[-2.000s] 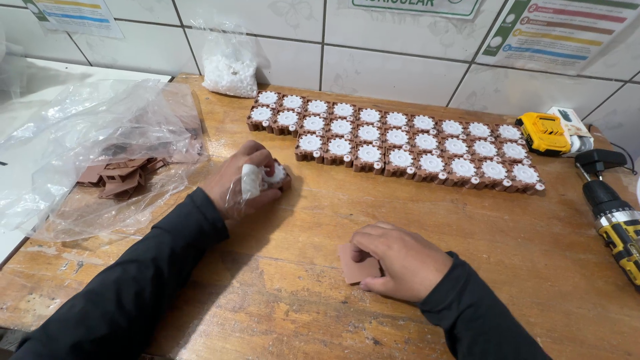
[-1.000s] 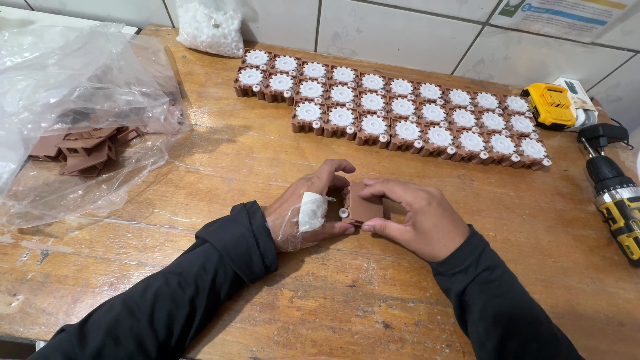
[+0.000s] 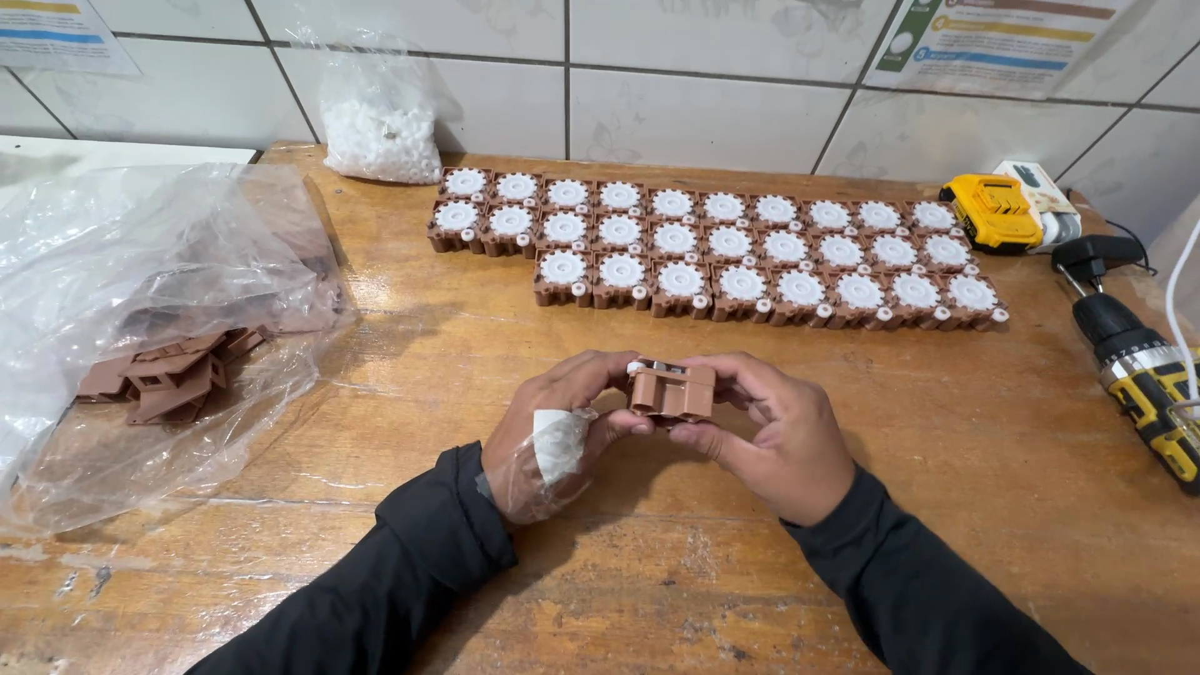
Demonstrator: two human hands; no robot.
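A small brown plastic housing is held upright between both hands above the wooden table, with a white piece at its upper left corner. My left hand, with a white pad under clear film near the thumb, grips the left side of the housing. My right hand pinches its right side between thumb and fingers. Beyond the hands, rows of brown housings with white gear wheels stand side by side. The inside of the held housing is mostly hidden.
Brown plastic plates lie in an open clear plastic bag at left. A bag of small white parts leans on the tiled wall. At right are a yellow battery pack, a black plug adapter and a cordless drill.
Two seconds ago my hands were apart, the right on a brown plate; a second ago they had come together. Now both hold the housing, with its side facing the camera.
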